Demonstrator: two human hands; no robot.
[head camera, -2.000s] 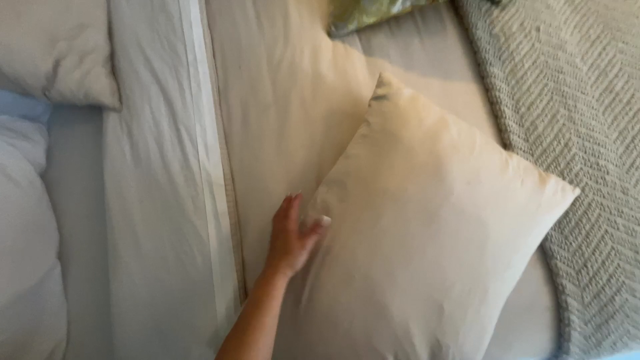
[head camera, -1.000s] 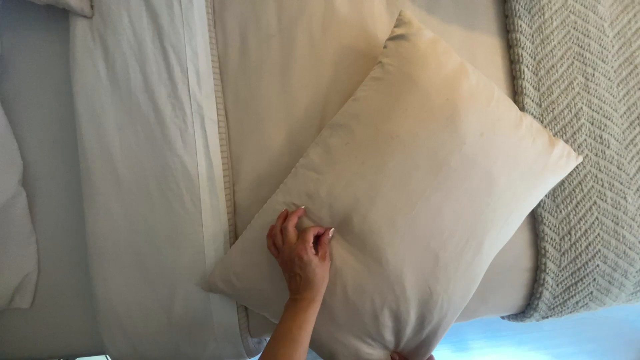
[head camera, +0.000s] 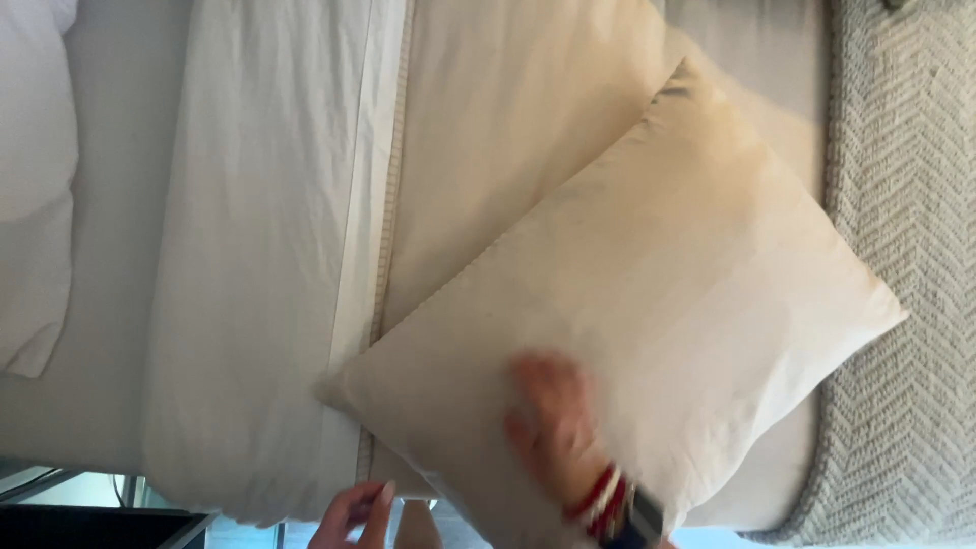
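A cream pillow (head camera: 656, 267) lies at a slant on the beige bed cover (head camera: 488, 152). My right hand (head camera: 557, 412), wearing red and pale bracelets and a dark watch, is over the lower middle of the pillow; it is blurred, its thumb is apart from the fingers, and it grips nothing. Beyond the bed's near edge, at the bottom of the view, is my left hand (head camera: 354, 518), left of the pillow's lower corner. Its fingers are bent, with the thumb apart and nothing seen between them.
A folded-back white sheet (head camera: 252, 252) crosses the bed at left, beside a greyish bed sheet (head camera: 114, 252) and white bedding (head camera: 34, 183) at the far left. A knitted herringbone throw (head camera: 907, 305) covers the right side. A black piece of furniture (head camera: 99, 526) stands at bottom left.
My left hand, on the pillow a second ago, is off it at the lower left. My right hand, barely showing at the pillow's lower edge then, is now over the pillow.
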